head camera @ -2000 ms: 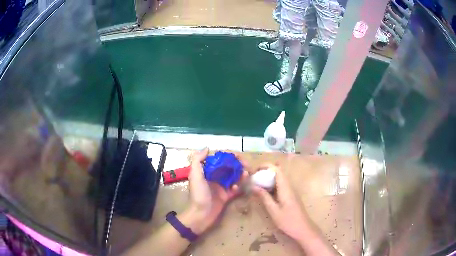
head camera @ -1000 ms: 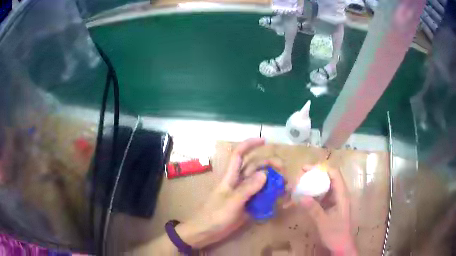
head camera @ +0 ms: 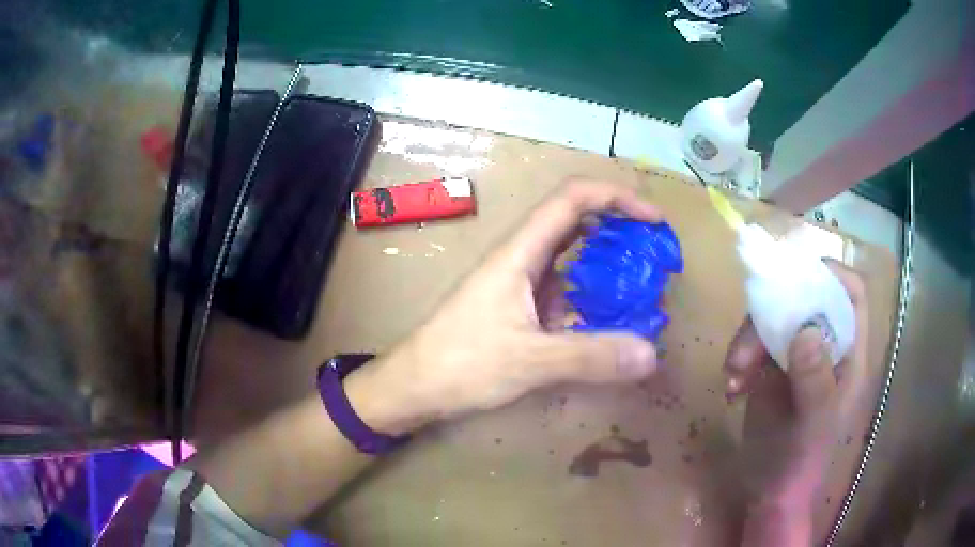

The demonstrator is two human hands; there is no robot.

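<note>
A spiky blue hair piece (head camera: pixel 622 274) is held above the tan bench (head camera: pixel 513 470) by my left hand (head camera: pixel 503 321), between the thumb below and the curled fingers above. Its spiky outer side faces the camera. My right hand (head camera: pixel 807 374) grips a white glue bottle (head camera: pixel 796 294) to the right of the piece. The bottle's yellowish nozzle points up and left, apart from the hair piece. A second white glue bottle (head camera: pixel 718 139) stands at the bench's back edge.
A red lighter (head camera: pixel 415 203) and a flat black case (head camera: pixel 305 203) lie at the back left. Black cables (head camera: pixel 184 214) hang at left. A pale post (head camera: pixel 877 107) rises at the back right, beside the green conveyor (head camera: pixel 481 43). Dark spots mark the bench.
The view has moved closer and tilted down. The hair piece has been turned to show its spikes. The held bottle has moved away to the right, its nozzle now in plain view.
</note>
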